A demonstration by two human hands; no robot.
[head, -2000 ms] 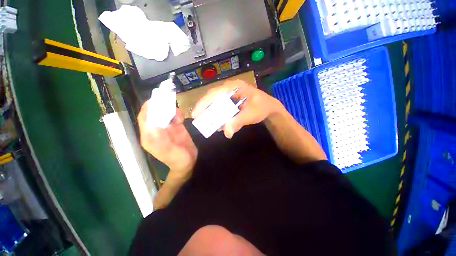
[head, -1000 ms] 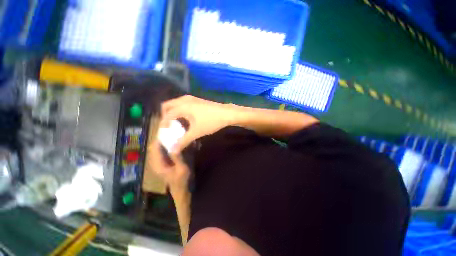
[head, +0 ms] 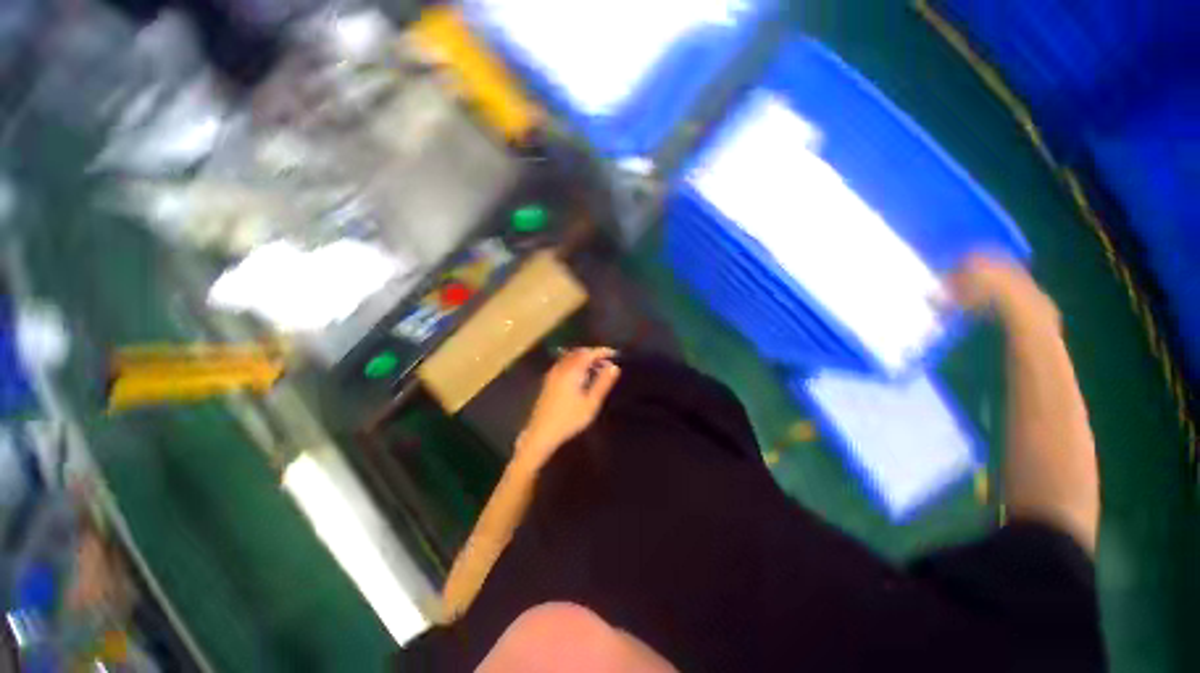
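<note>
The view is blurred. My right hand [head: 987, 283] is at the right end of the white parts [head: 823, 237] in the lower blue tray [head: 974, 217]. Whether it holds a housing cannot be told. My left hand [head: 575, 384] is in front of my body, just before the brown ledge [head: 507, 331], with fingers bent. Something small and dark shows at its fingertips, too blurred to name.
The machine panel has green buttons [head: 529, 218] and a red stop [head: 457, 295]. A white cloth [head: 305, 281] lies on the machine. Yellow posts [head: 198, 373] stand at its sides. Another blue tray [head: 638, 151] is at the top; a smaller one [head: 967, 440] sits below.
The view has turned. My right hand has left my left hand and the ledge area and reached out to the lower tray. The white housing between my hands no longer shows there.
</note>
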